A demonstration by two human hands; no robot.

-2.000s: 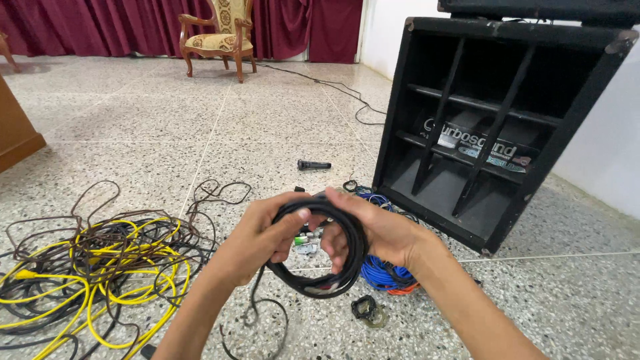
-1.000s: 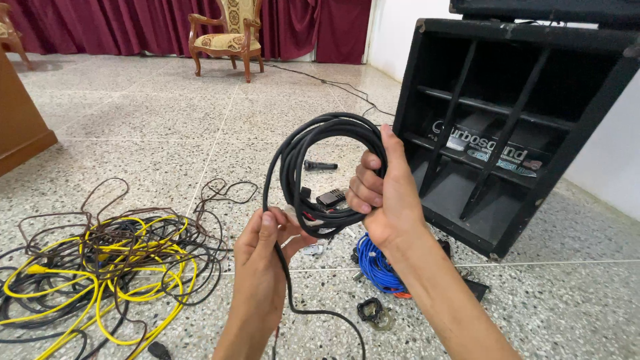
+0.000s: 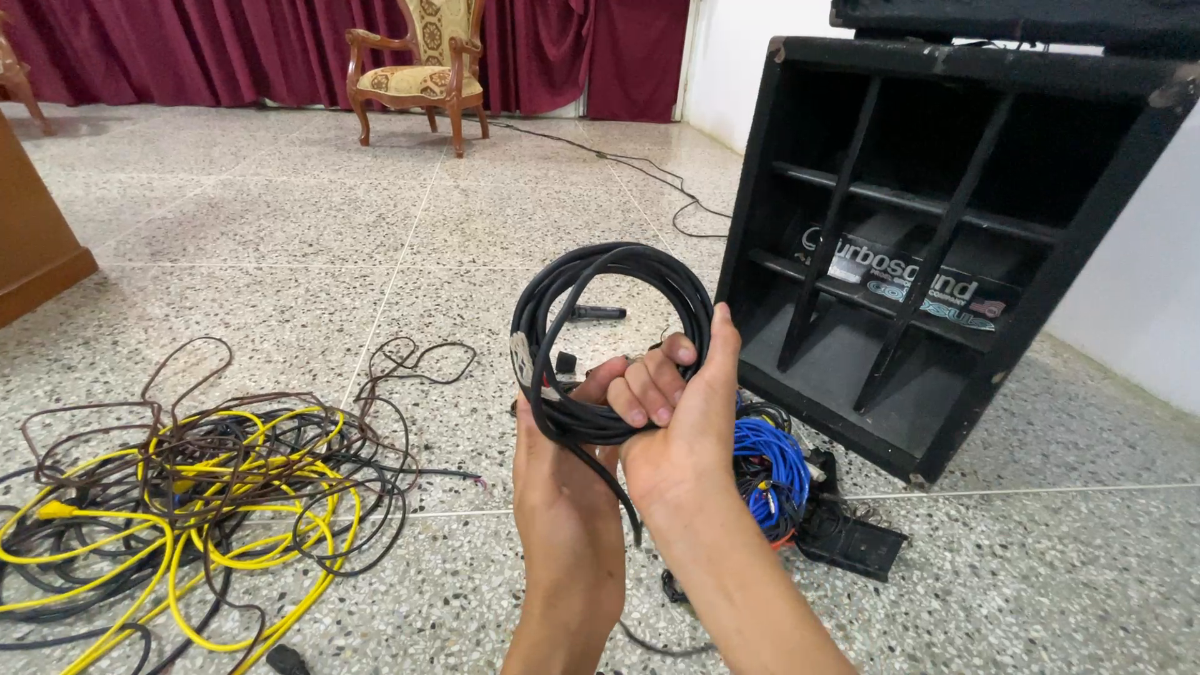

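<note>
A coil of black cable [image 3: 614, 255] stands upright between my hands at the middle of the view. My left hand [image 3: 562, 450] grips its lower left side, with part of the fingers hidden behind the loops. The fingers of my right hand [image 3: 680, 412] curl around the coil's lower right part. A pale tag or tape is on the coil's left side, and one strand hangs down past my wrists. Behind the coil a dark microphone [image 3: 598, 312] lies on the floor. Just right of my right hand is a bundle of blue cable [image 3: 773, 469].
Tangled yellow cable [image 3: 169, 539] and brown and black cords lie at the left. A black Turbosound speaker cabinet [image 3: 834, 281] stands at the right, a small black box [image 3: 858, 544] below it. An armchair [image 3: 422, 84] and a wooden furniture base [image 3: 42, 253] are farther off.
The coil was held nearly flat at first, then raised upright; its loops now look tighter and rounder. My left hand has moved in close to my right hand.
</note>
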